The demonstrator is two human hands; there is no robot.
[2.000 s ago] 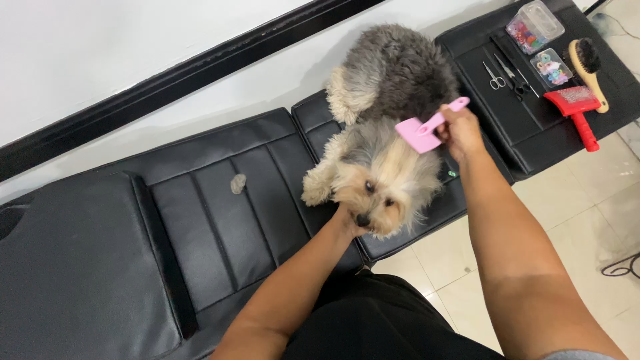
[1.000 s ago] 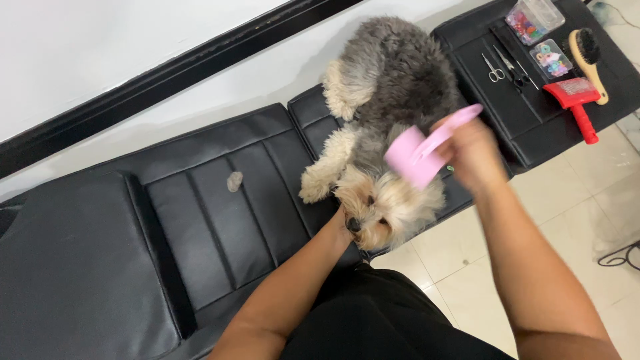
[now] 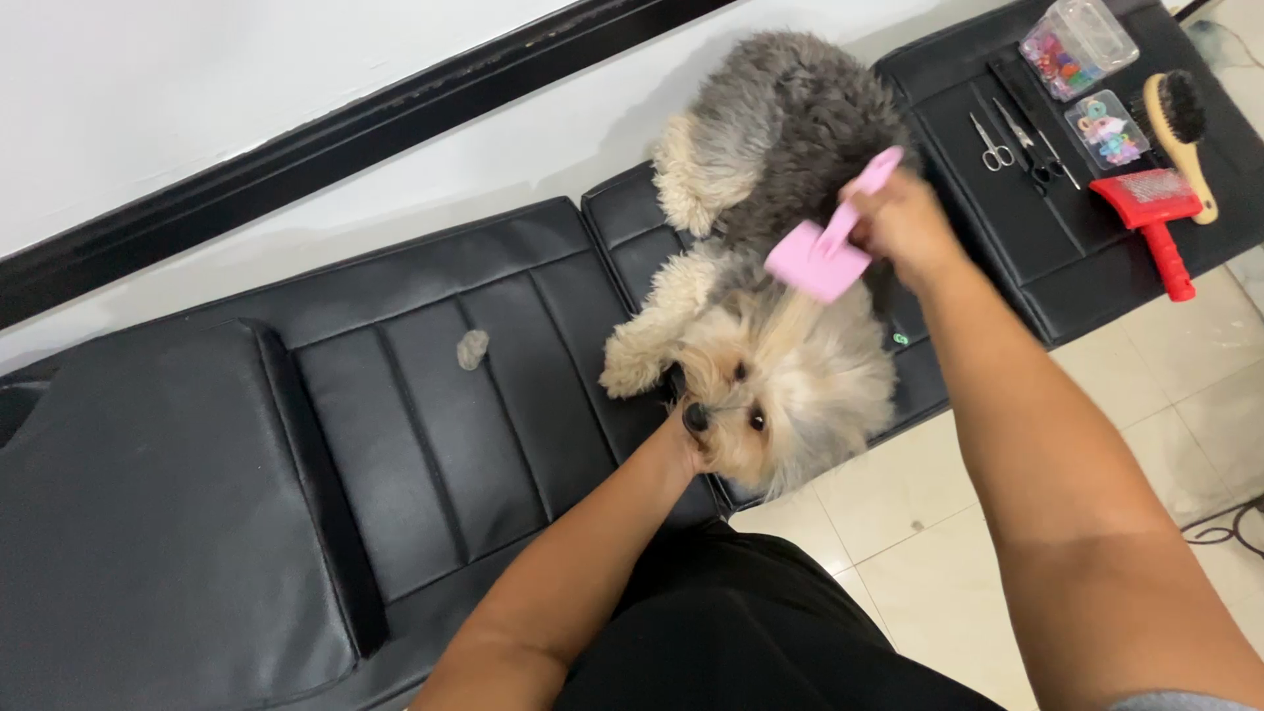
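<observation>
A small shaggy dog (image 3: 790, 148), grey on the body and cream on the head and legs, lies on a black padded leather seat. My left hand (image 3: 691, 444) is under the dog's chin and muzzle, its fingers mostly hidden by the fur. My right hand (image 3: 904, 222) grips the handle of a pink pet slicker brush (image 3: 820, 262). The brush head is over the fur at the top of the dog's head, its pin side facing down and out of sight. Whether the pins touch the fur cannot be told.
On the seat's right part lie small scissors (image 3: 991, 145), black-handled shears (image 3: 1027, 148), clear boxes of small colourful items (image 3: 1071, 49), a red slicker brush (image 3: 1150, 197) and a wooden-handled bristle brush (image 3: 1180, 138). A tuft of fur (image 3: 473, 350) rests on the left cushion.
My right hand has kept hold of the pink brush and moved it about near the dog's head. My left hand stays under the chin, and the dog's head has tilted a little.
</observation>
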